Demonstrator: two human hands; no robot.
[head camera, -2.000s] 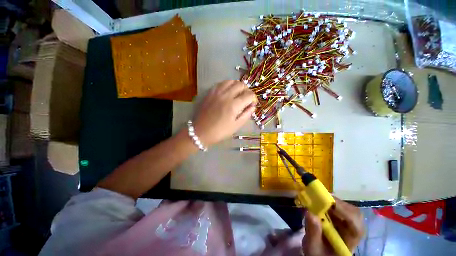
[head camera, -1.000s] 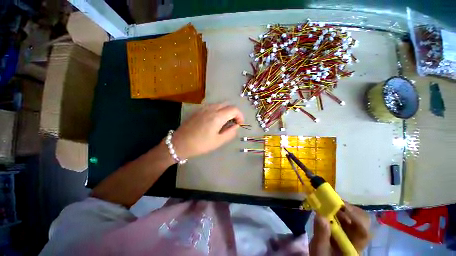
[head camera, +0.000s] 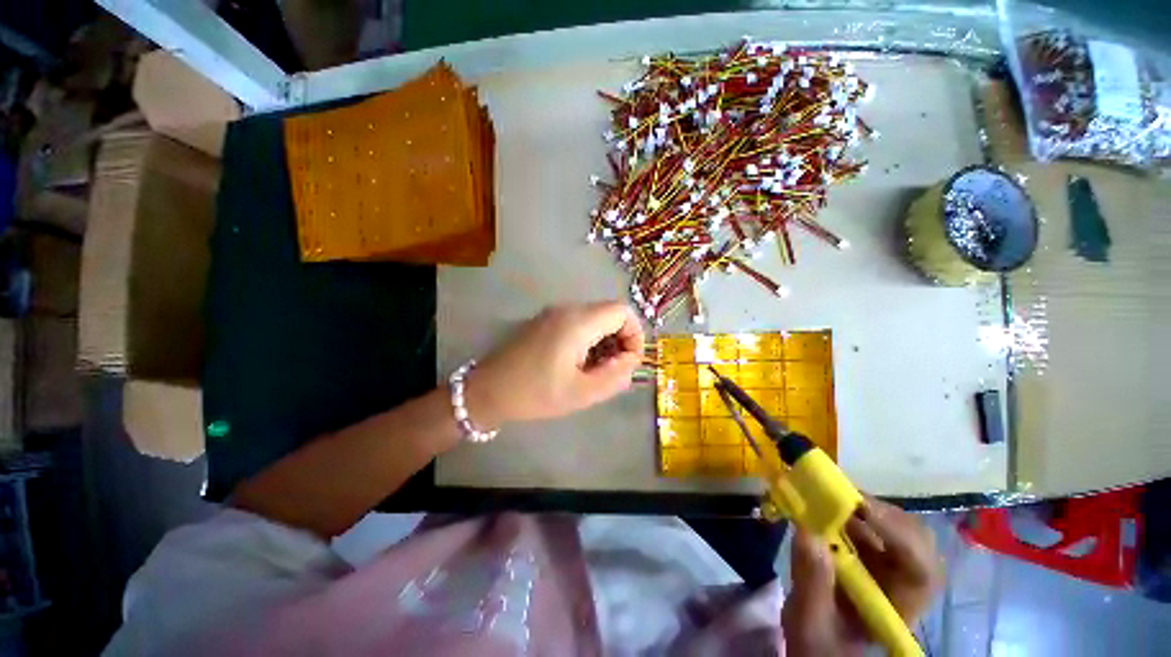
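The golden-yellow board panel (head camera: 758, 430) lies flat in front of me. My right hand (head camera: 863, 578) grips the yellow soldering iron (head camera: 822, 494); its dark tip points at the panel's upper left part. My left hand (head camera: 565, 366), with a bead bracelet, is at the panel's left edge, thumb and fingertips pinched on a connector lead (head camera: 650, 362). The hand hides most of the leads at that edge. The pile of loose red and yellow leads with white plugs (head camera: 732, 154) lies beyond the panel.
A stack of orange-brown panels (head camera: 385, 173) is at the back left. A round can (head camera: 944, 238) with silvery bits, a green scrap (head camera: 1088, 218) and a small black block (head camera: 989, 417) are at right. A bag of leads (head camera: 1092, 90) lies far right; cartons (head camera: 148, 257) stand left.
My left hand has moved from the pile's near edge down and right to the panel's left edge with a lead. The iron's tip stays over the panel's upper left part. The view has shifted slightly.
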